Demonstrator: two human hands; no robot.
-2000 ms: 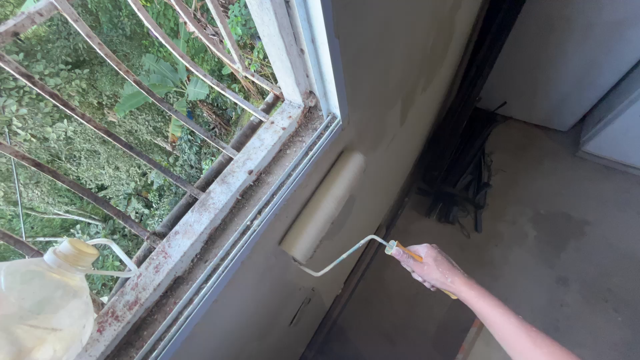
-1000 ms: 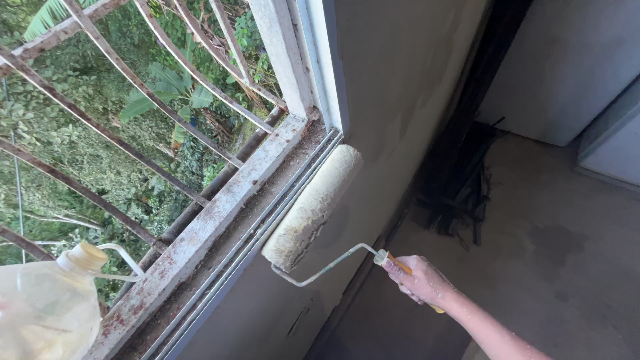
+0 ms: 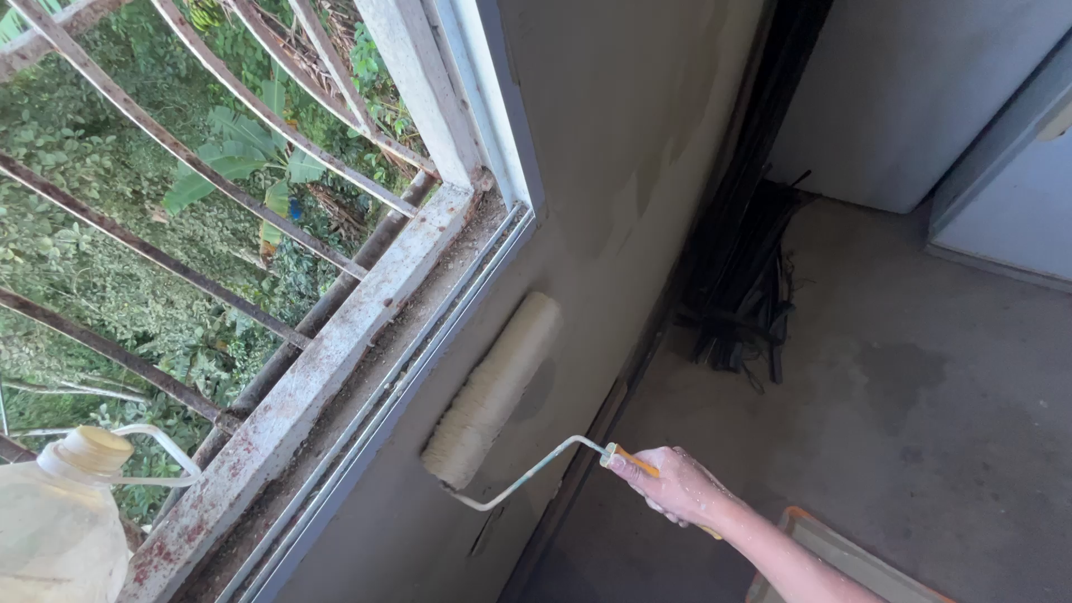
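Note:
A paint roller (image 3: 492, 389) with a pale, nappy sleeve lies against the grey wall (image 3: 578, 251) below the window. Its bent wire frame runs to an orange-and-white handle, and my right hand (image 3: 677, 486), speckled with paint, is closed around it. Part of the handle's end sticks out beneath the hand. A darker patch shows on the wall just right of the sleeve. My left hand is out of view.
Rusty window bars (image 3: 251, 205) and a dirty sill (image 3: 335, 377) are at left, with a translucent plastic jug (image 3: 59, 528) beside them. Dark strips (image 3: 745, 293) lean by the wall's far end. An orange-edged tray (image 3: 837, 553) lies on the floor, and white cabinet-like units (image 3: 1013, 184) stand beyond.
From up by the window frame's edge a second ago, the roller has come down onto the wall below. My right hand has kept its hold. The tray's edge has come into view.

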